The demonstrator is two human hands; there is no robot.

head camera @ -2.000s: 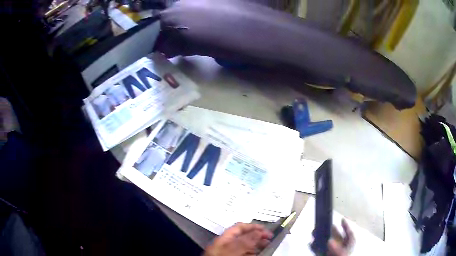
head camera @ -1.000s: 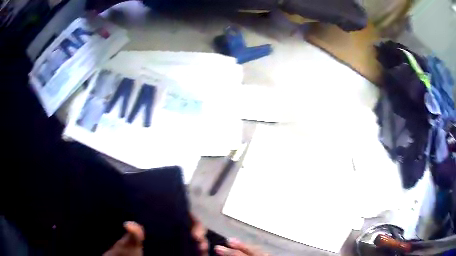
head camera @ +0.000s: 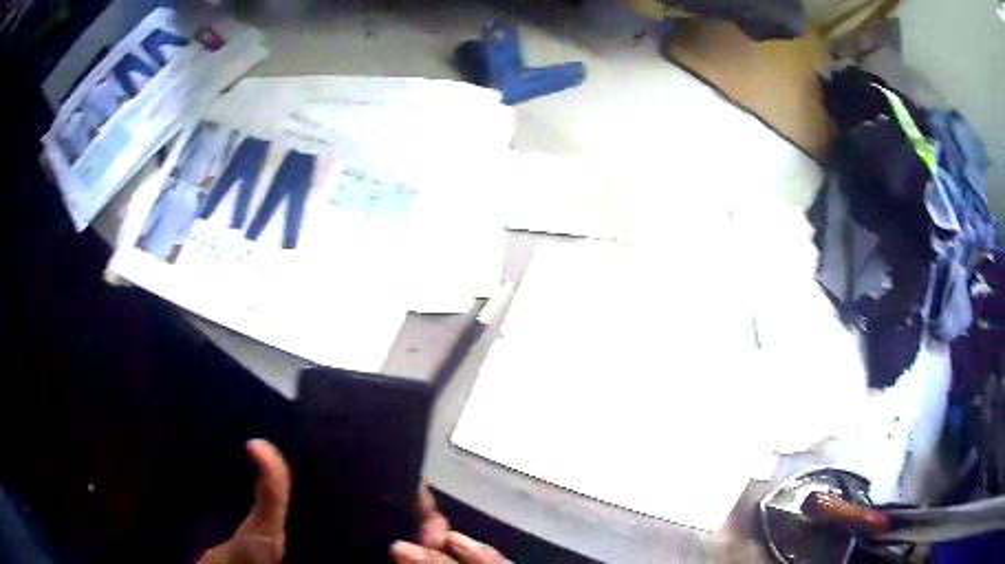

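Observation:
A black smartphone (head camera: 361, 457) is at the table's front edge, dark face showing. My left hand (head camera: 259, 507) holds it, thumb at its left side and fingertips past its right edge. My right hand (head camera: 454, 549) is at the bottom edge, fingertips close to the phone's lower right; most of it is cut off and its grip is unclear. A pen (head camera: 467, 339) lies beside the blank-looking, glaring writing sheet (head camera: 606, 375). Spec sheets (head camera: 320, 275) with dark trouser pictures lie to the left.
A second spec sheet set (head camera: 105, 138) lies far left. A blue clip (head camera: 529, 82) is above the papers. A brown board (head camera: 755, 83) and dark fabric pieces (head camera: 893, 220) are at right. A shiny metal object with an orange-brown handle (head camera: 849, 512) is lower right.
The view has shifted right and down. The phone, earlier upright near the writing sheet, is now at the front edge in my left hand. Both hands are now at the bottom around it.

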